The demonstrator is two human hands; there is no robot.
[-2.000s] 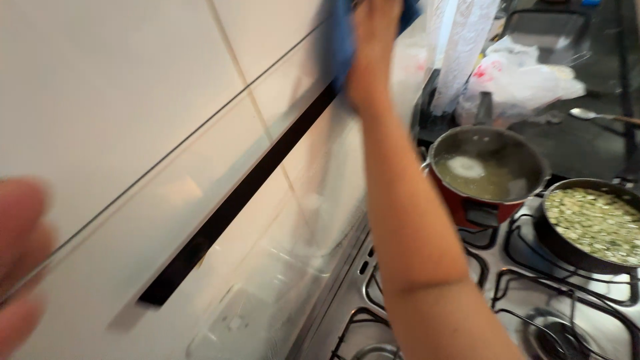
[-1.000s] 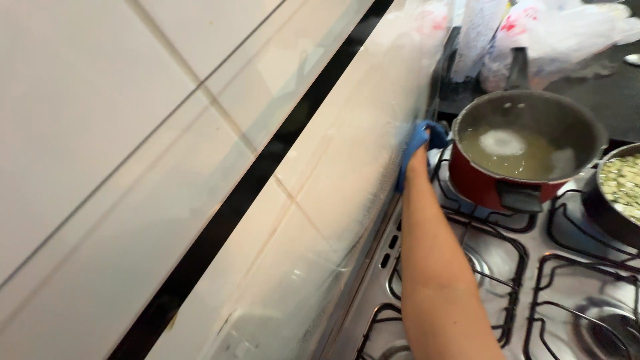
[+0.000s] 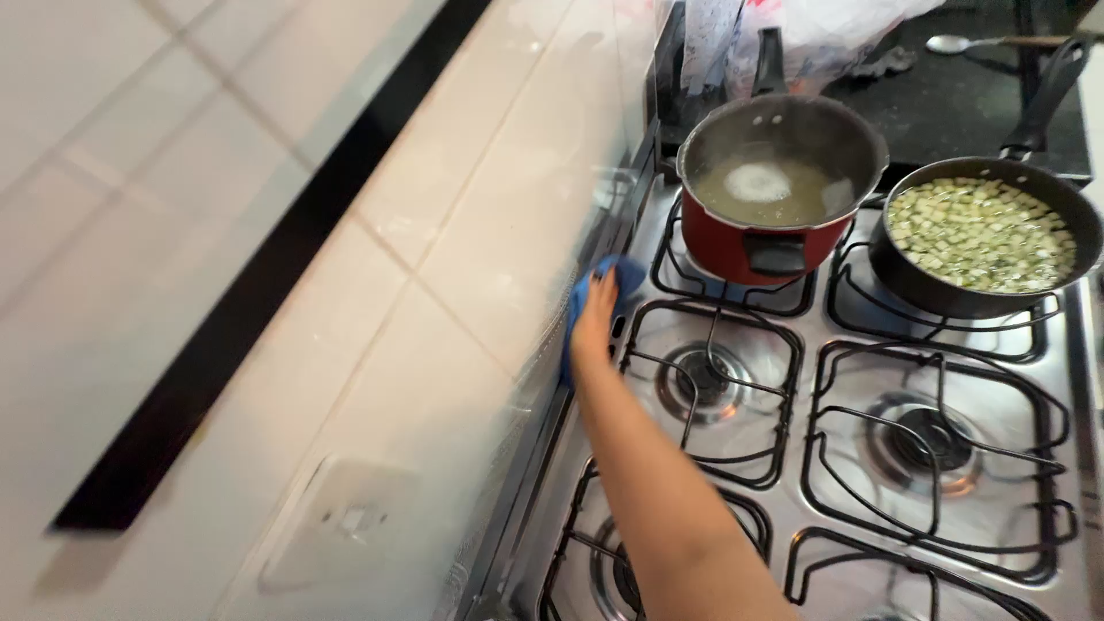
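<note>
My right hand [image 3: 595, 321] presses a blue cloth [image 3: 624, 274] against the lower part of an upright glass panel [image 3: 483, 216], by the back edge of the gas stove. The panel has a black strip [image 3: 285, 259] across it and stands before a white tiled wall. Just beyond the hand, a red pot [image 3: 733, 237] with cloudy liquid sits on a burner grate. My left hand is out of view.
Right of the pot, a black frying pan [image 3: 936, 293] holds small pale green pieces. Bare grates [image 3: 789, 379] lie nearer. Behind are plastic bags [image 3: 819, 34] and a spoon [image 3: 949, 43] on a dark countertop. A wall outlet [image 3: 345, 517] shows through the glass.
My right hand with the blue cloth has come down from high on the panel to its lower edge by the stove. The left hand, seen at the left edge two seconds ago, has left the view.
</note>
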